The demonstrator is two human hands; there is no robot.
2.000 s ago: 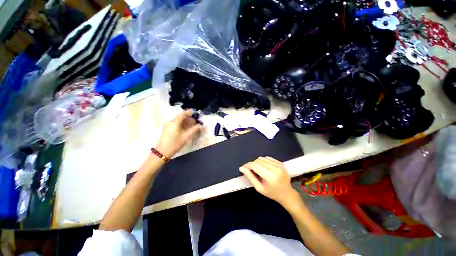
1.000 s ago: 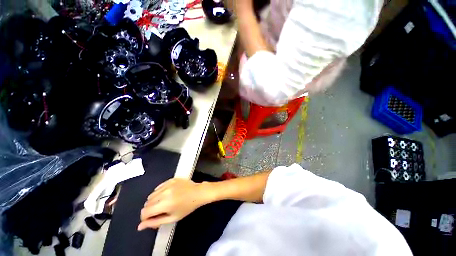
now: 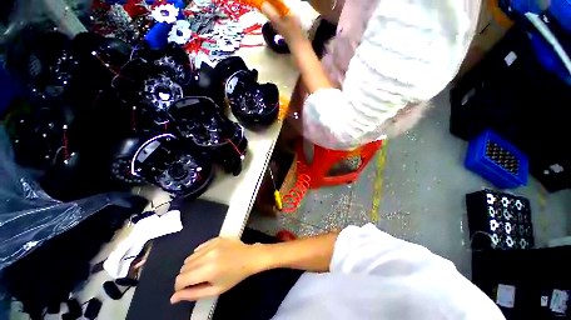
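My right hand (image 3: 219,269) rests palm down over the bench's front edge and the dark mat (image 3: 181,250). Its fingers lie together, and nothing shows in it; its palm side is hidden. My left hand is out of the picture. A crumpled white cloth or paper (image 3: 141,240) lies at the mat's far end. Small black plastic parts (image 3: 114,289) lie loose left of the mat, beside the clear plastic bag (image 3: 37,219). Glossy black round housings (image 3: 175,169) with thin red wires are heaped beyond the mat.
A neighbour in a white sleeve (image 3: 401,56) sits close ahead by a red stool (image 3: 338,169). A yellow air tool (image 3: 278,200) with a red coiled hose (image 3: 297,194) hangs below the bench edge. A blue crate (image 3: 498,159) and a black parts tray (image 3: 499,219) stand on the floor.
The view has swung to the right since the oldest frame, and my left hand has left the picture. My right hand stays at the bench edge. The neighbour's hand now shows at the top.
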